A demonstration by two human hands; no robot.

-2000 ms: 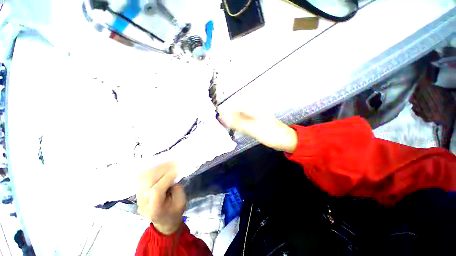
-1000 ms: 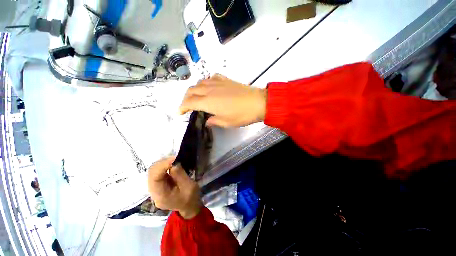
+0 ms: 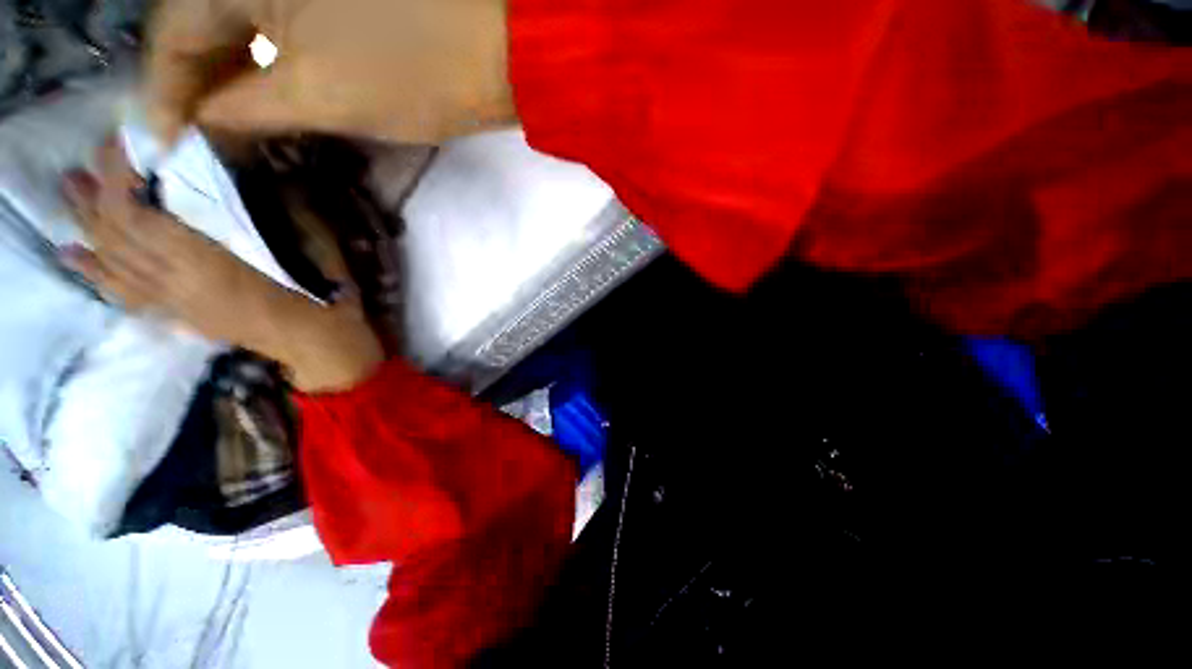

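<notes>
The white jacket cloth (image 3: 111, 405) lies bunched at the left. Black lining and tan check cloth (image 3: 248, 438) show below my left wrist, and more dark and check cloth (image 3: 314, 216) shows between my hands. My left hand (image 3: 196, 281) lies on the white cloth with its fingers apart, blurred. My right hand (image 3: 327, 65) is above it at the top left, its fingertips pinched at a white cloth edge beside the dark cloth. The needle area is not in view.
The table's front edge carries a grey ruler strip (image 3: 562, 294). The wearer's black clothing fills the lower right. Blue pieces (image 3: 578, 425) show below the table edge. My red right sleeve crosses the top and hides what lies behind it.
The view has swung so the machine head, phone and brown card are out of sight. Both hands have moved left and up in the picture; my left hand has opened off the dark cloth edge.
</notes>
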